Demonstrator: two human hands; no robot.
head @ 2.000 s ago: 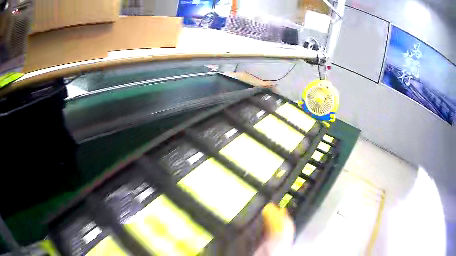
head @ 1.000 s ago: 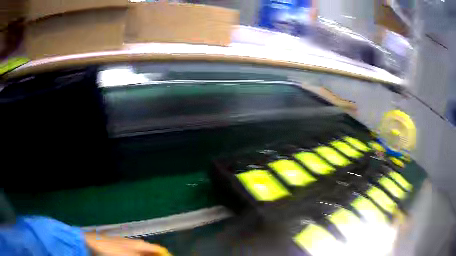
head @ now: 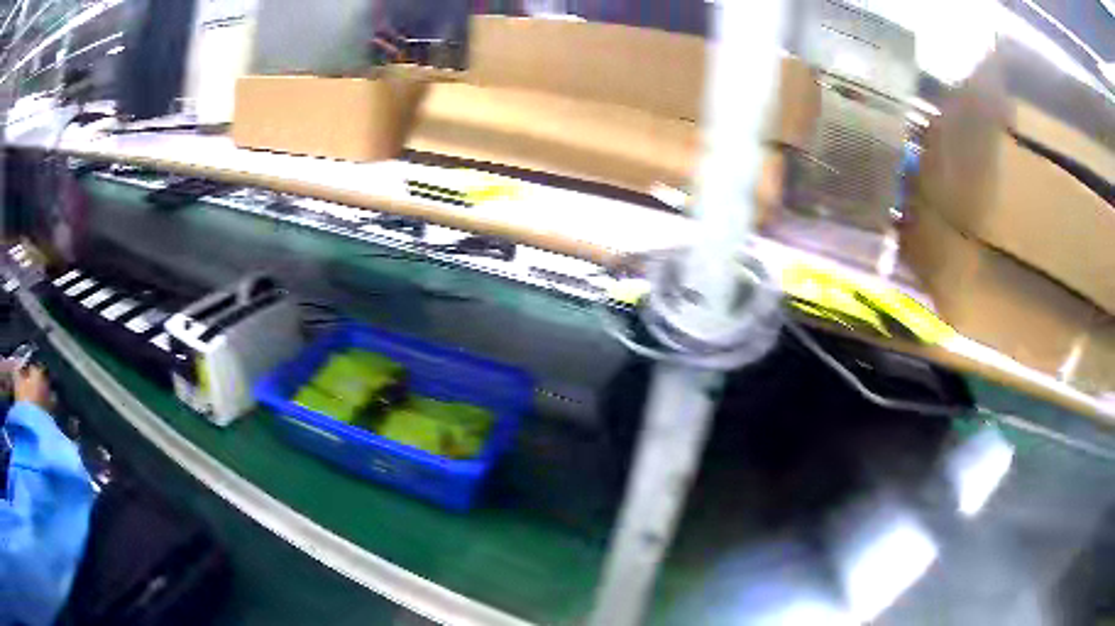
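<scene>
Neither of my hands is in the picture. A blue basket (head: 459, 481) stands on the green bench surface, left of the middle. Yellow-green packets (head: 428, 424) lie piled in it in two groups. A white box-shaped device (head: 236, 367) with dark slots on top stands just left of the basket. Beyond it, at the far left, a black tray (head: 153, 320) shows a row of white labels. The picture is blurred, so small details cannot be told.
A white post (head: 666, 471) with coiled cable (head: 709, 320) stands right of the basket. A dark pile (head: 795, 428) is behind it. Cartons (head: 312, 116) and yellow pieces (head: 856, 302) lie on the shelf above. Another person's blue sleeve (head: 47, 501) is at left. A pale rail (head: 287, 526) curves along the bench edge.
The view has swung left. The trays with yellow rectangles, the small yellow fan and the hand with a yellow fingertip have left the picture. The basket, white device and post have come into view.
</scene>
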